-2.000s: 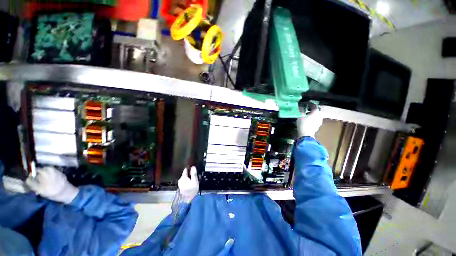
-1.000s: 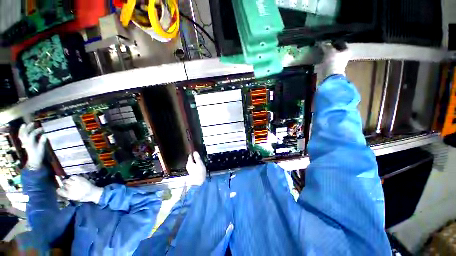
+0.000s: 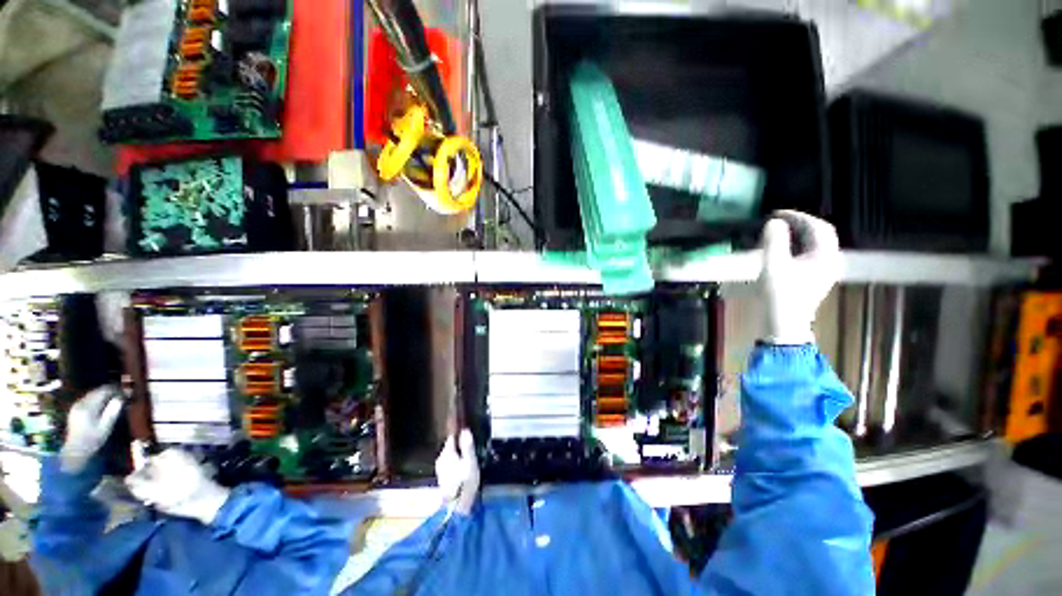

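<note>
A circuit board (image 3: 652, 448) with silver blocks (image 3: 533, 373) and orange-copper coils (image 3: 610, 370) lies in a carrier frame (image 3: 715, 384) in front of me. My gloved left hand (image 3: 458, 468) is at the frame's near left corner; its grip is unclear. My gloved right hand (image 3: 801, 262) is over the far rail, right of the board, fingers curled; whether they hold anything is unclear. Long green strips (image 3: 615, 175) lean stacked out of a black bin (image 3: 745, 70), their near end over the rail.
Conveyor rails (image 3: 408, 268) run across the view. A co-worker's gloved hands (image 3: 175, 483) are at a second board (image 3: 309, 448) on the left. Beyond the rail are a bin of small green pieces (image 3: 192, 200), yellow rings (image 3: 454, 175) and another black bin (image 3: 920, 175). An orange item (image 3: 1034, 367) is far right.
My right hand has moved slightly up from the rail, with its fingers more curled. The co-worker's second hand has joined at the left board. The camera view has shifted and levelled.
</note>
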